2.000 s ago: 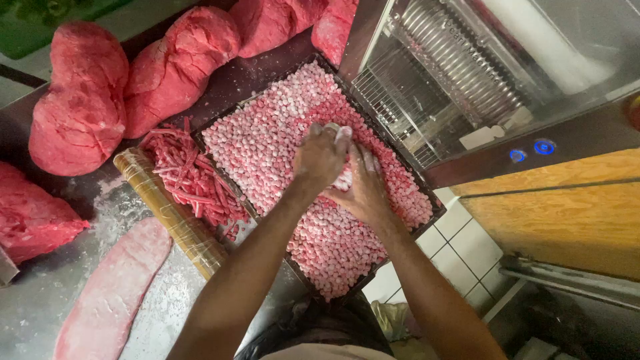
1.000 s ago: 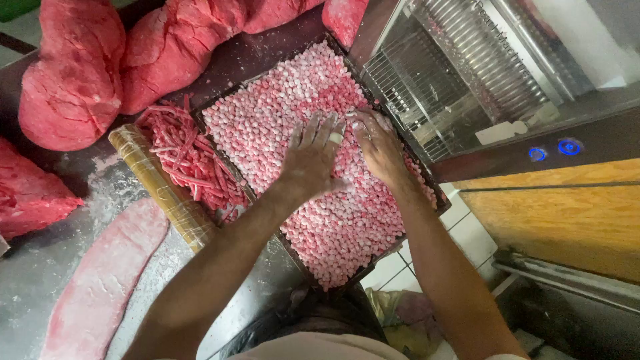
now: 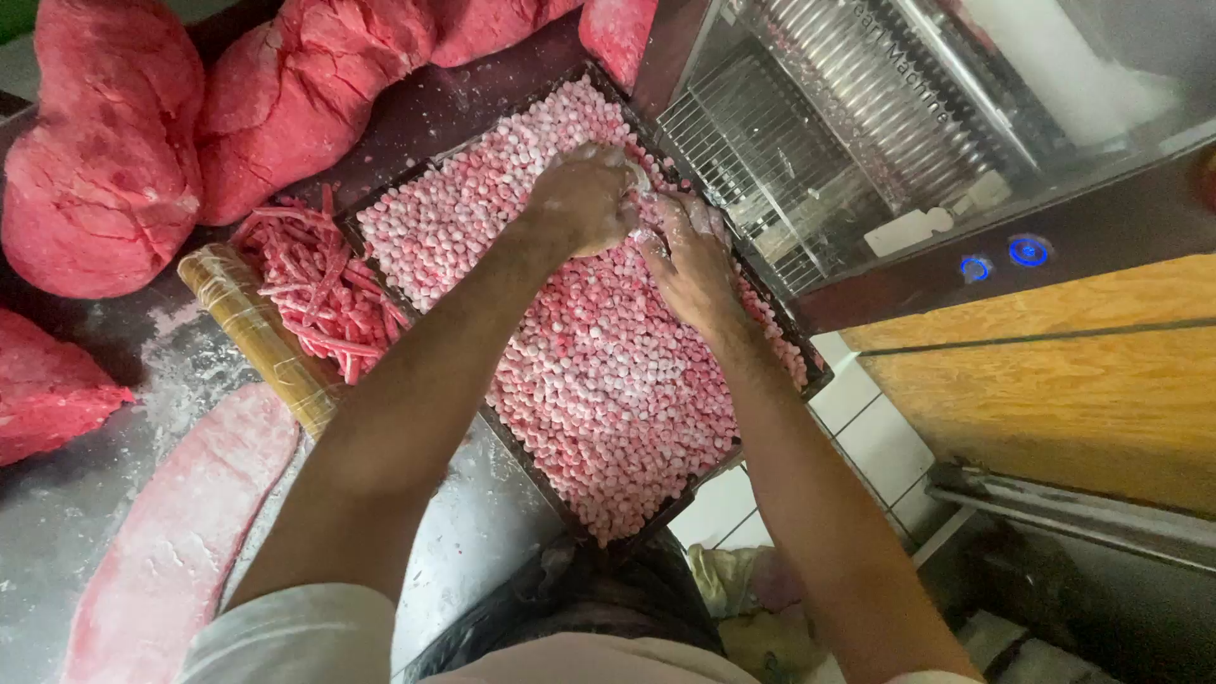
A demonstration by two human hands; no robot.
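A dark rectangular tray (image 3: 546, 475) holds a thick layer of small pink balls (image 3: 608, 370) dusted with white powder. Both hands are in the upper part of the tray, close together. My left hand (image 3: 589, 199) has its fingers curled down over the balls, and whether it holds any is hidden. Beside it, my right hand (image 3: 689, 256) lies on the balls near the tray's right edge, with its fingers bent toward the left hand. White powder coats the fingers of both.
Left of the tray lie pink dough strips (image 3: 318, 285), a plastic-wrapped roller (image 3: 256, 332) and a flattened dough sheet (image 3: 180, 541). Large pink dough masses (image 3: 104, 152) line the back. A metal machine with ridged rollers (image 3: 883, 95) stands at the right, above a wooden panel (image 3: 1045, 380).
My left hand has gone from spread over the middle of the balls to curled farther up the tray. The right hand remains near the right edge, its fingers now close to the left.
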